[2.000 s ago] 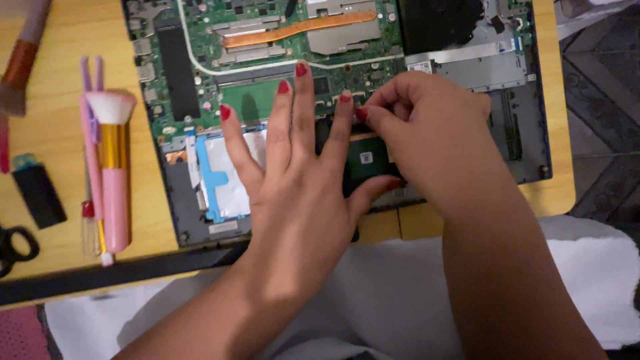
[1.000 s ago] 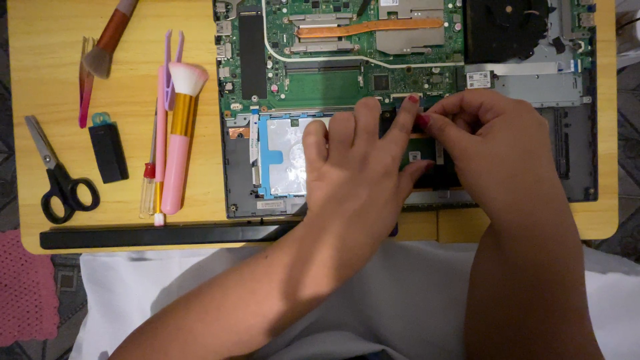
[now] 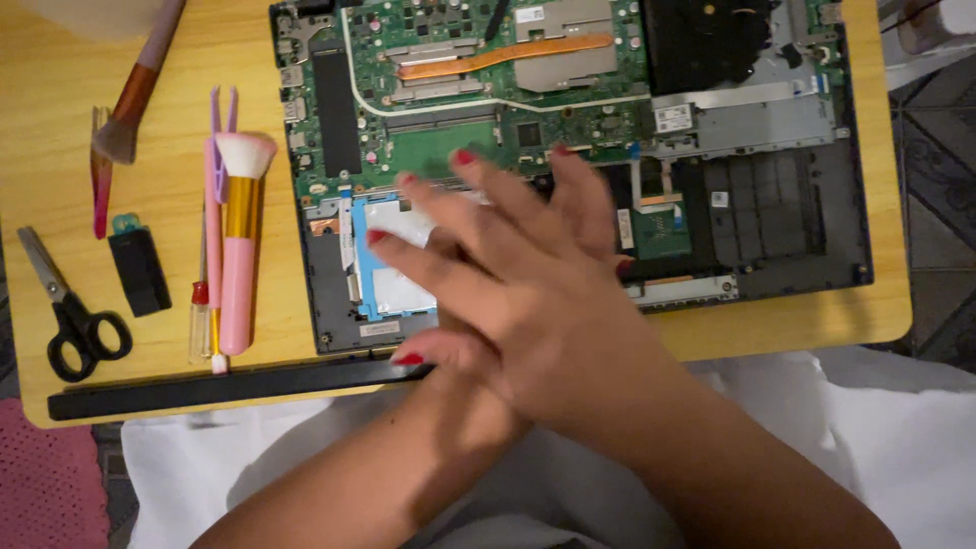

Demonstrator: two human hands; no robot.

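Observation:
My right hand (image 3: 526, 297) lies crossed over my left hand (image 3: 583, 202), fingers spread and slightly blurred, holding nothing visible. Much of my left hand is hidden beneath it; its visible fingers and thumb are apart. Both are above an opened laptop chassis (image 3: 785, 267). At the top is the green motherboard (image 3: 450, 149) with a copper heat pipe (image 3: 507, 57). A silver drive with blue edging (image 3: 400, 293) is partly covered by my right fingers. Right of the hands, a small green circuit board (image 3: 663, 232) and a ribbon cable (image 3: 635, 183) show. The black fan (image 3: 705, 38) sits upper right.
Left on the wooden table (image 3: 282, 305) are scissors (image 3: 76, 328), a black block-like object (image 3: 139, 274), a pink-handled brush (image 3: 240, 282), purple tweezers (image 3: 223, 145), a clear-handled screwdriver (image 3: 200, 320) and another brush (image 3: 141, 91). A long black strip (image 3: 229, 389) lies along the front edge.
My right hand has left the ribbon cable area and moved left across my left hand. The small green board is more exposed than before.

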